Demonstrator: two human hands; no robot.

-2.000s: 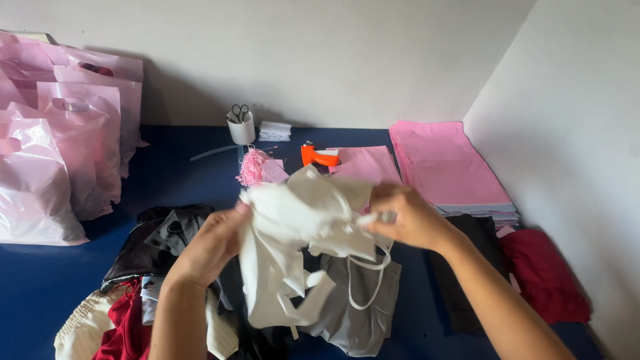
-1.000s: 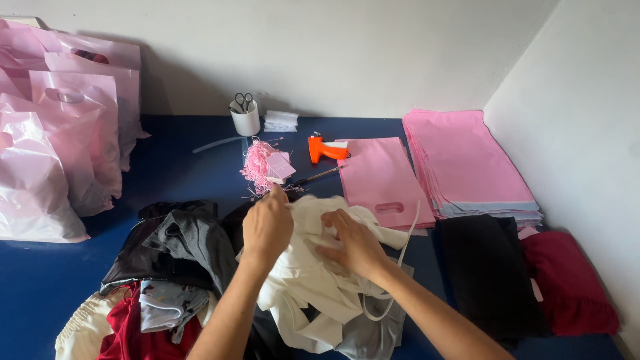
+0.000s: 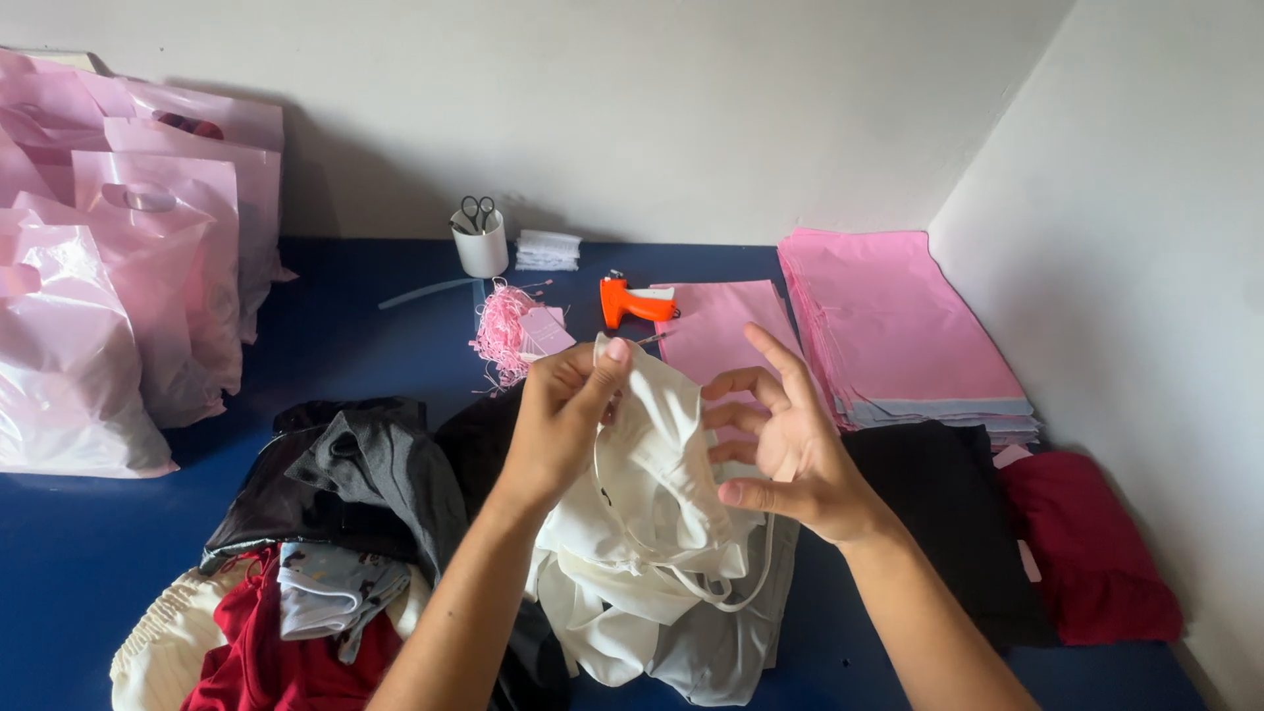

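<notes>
My left hand (image 3: 568, 415) pinches the upper edge of a white fabric garment (image 3: 642, 513) with thin straps, lifting part of it above the table. Just right of the raised cloth is my right hand (image 3: 790, 444), palm turned inward and fingers spread, holding nothing. The garment's lower part lies over a grey cloth (image 3: 716, 647). Beyond the hands are an orange tagging gun (image 3: 632, 301), a bundle of pink tag strings (image 3: 504, 331) with a pink card tag (image 3: 545, 331), and a flat pink plastic bag (image 3: 726, 311).
Filled pink bags (image 3: 148, 267) stand at left. Mixed clothes (image 3: 326, 553) are heaped at front left. A white cup (image 3: 481, 245) with scissors and a small white stack (image 3: 548, 250) sit near the wall. Rightward lie stacked pink bags (image 3: 889, 316), folded black cloth (image 3: 938, 523) and red cloth (image 3: 1086, 543).
A second ago both hands were down on the white garment. Now my left hand holds its edge up, and my right hand is off it with its fingers spread.
</notes>
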